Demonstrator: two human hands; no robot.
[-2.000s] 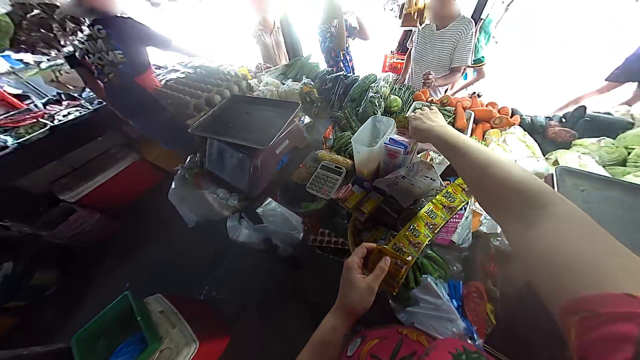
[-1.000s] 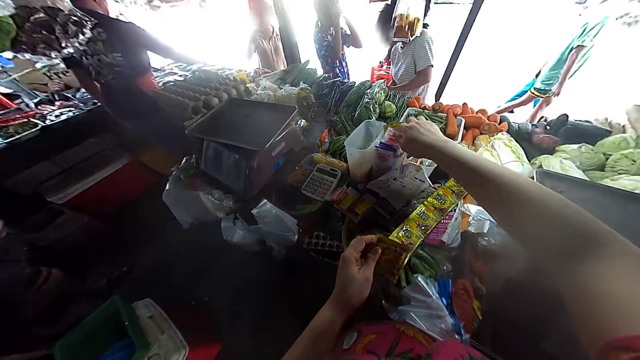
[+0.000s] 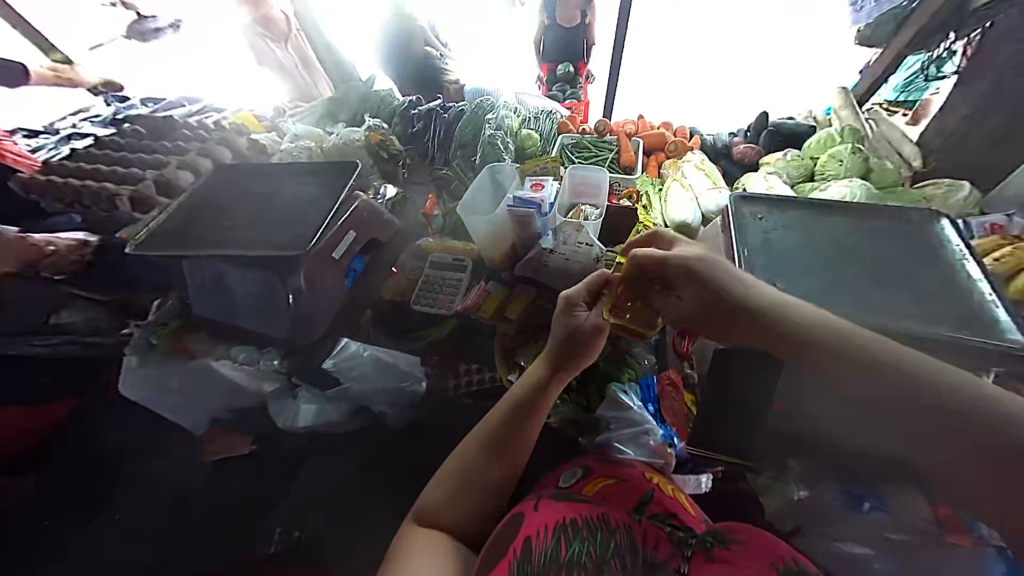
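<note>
My left hand point(image 3: 582, 320) pinches the near end of a strip of yellow sachets point(image 3: 634, 310). Just right of it, my right hand point(image 3: 680, 276) is closed over the upper part of the same strip, its fingers bent and partly hiding it. A bit of yellow strip shows above my right hand. Behind the hands stand two translucent plastic containers point(image 3: 488, 210), with small packets and a paper bearing writing point(image 3: 564, 260) beside them. Left of my left hand lies a calculator point(image 3: 442, 283), with small yellow packets point(image 3: 506, 302) near it.
A weighing scale with a metal tray point(image 3: 252, 208) stands left; another metal tray point(image 3: 872, 260) is at the right. Carrots point(image 3: 658, 142), cabbages point(image 3: 844, 168) and egg trays point(image 3: 112, 168) line the back. Plastic bags point(image 3: 376, 376) lie below the scale. A person holds a red crate point(image 3: 574, 104) beyond the stall.
My right hand has come back from near the containers to my left hand and closed on the sachet strip, which was stretched out before. The view has shifted right.
</note>
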